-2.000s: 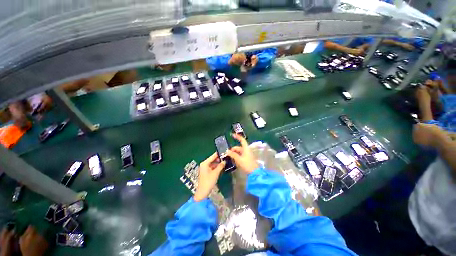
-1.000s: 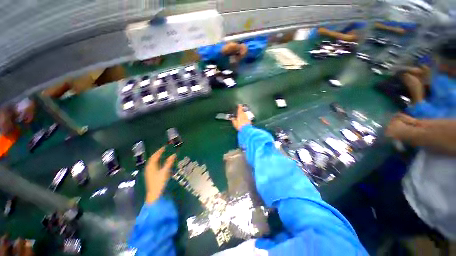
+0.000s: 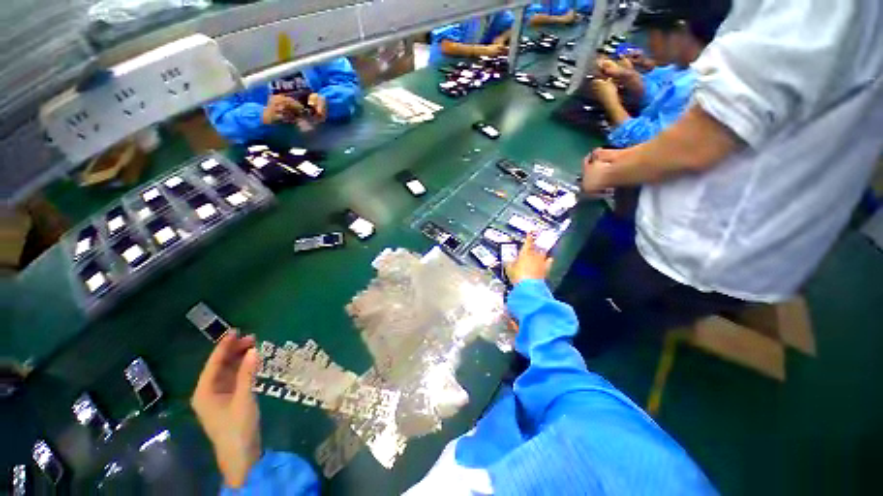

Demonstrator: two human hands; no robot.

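My left hand [image 3: 230, 412] is at the lower left, its fingers slightly apart beside the near end of a dark keypad phone [image 3: 206, 322] lying on the green bench; nothing clearly shows in it. My right hand [image 3: 530, 264] reaches to the near edge of a clear blister tray [image 3: 455, 206] holding several phones. Its fingertips are at a white-faced phone [image 3: 545, 239]; whether they grip it is unclear. A pale die-cut sheet [image 3: 315, 376] and shiny crinkled film [image 3: 411, 310] lie between my hands.
Two phones lie beyond the film [image 3: 319, 241] [image 3: 359, 224]. A filled blister tray [image 3: 160, 232] is at the far left. More phones are at the lower left [image 3: 142, 383]. A person in white [image 3: 755, 165] stands close on the right. A power strip [image 3: 136, 95] hangs above.
The view has turned right. My right hand has moved from the phones at the bench middle to the right blister tray. My left hand remains left of the die-cut sheet, near a phone.
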